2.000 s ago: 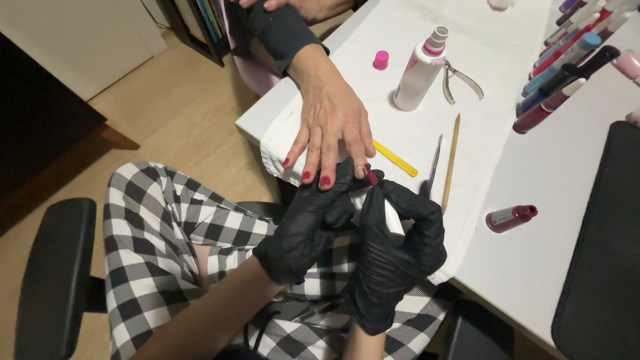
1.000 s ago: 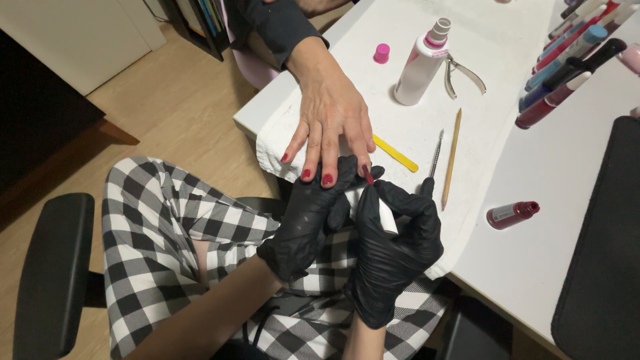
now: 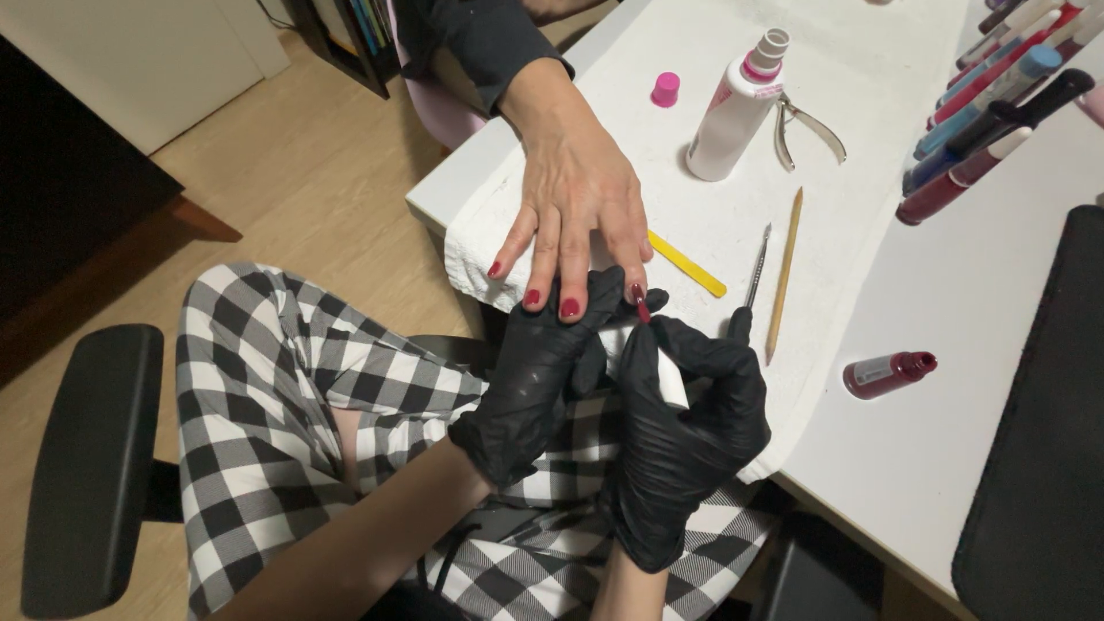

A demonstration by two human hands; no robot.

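My right hand (image 3: 690, 414), in a black glove, grips the white cap of a nail polish brush (image 3: 671, 379). The brush's red tip touches the index fingernail of another person's hand (image 3: 582, 190), which lies palm down over the towel's edge. Red polish shows on that person's nails. My left hand (image 3: 548, 371), also gloved in black, is under those fingertips and supports the index finger; part of its grip is hidden. An uncapped bottle of dark red polish (image 3: 888, 373) stands to the right. A yellow nail file (image 3: 687, 264) lies beside the person's hand.
On the white towel (image 3: 845, 250) are a wooden stick (image 3: 784, 276), a metal cuticle pusher (image 3: 758, 266), cuticle nippers (image 3: 806, 129), a white pump-less bottle (image 3: 733, 112) and a pink cap (image 3: 665, 89). Several polish bottles (image 3: 957, 177) line the back right. A black mat (image 3: 1044, 431) covers the right side.
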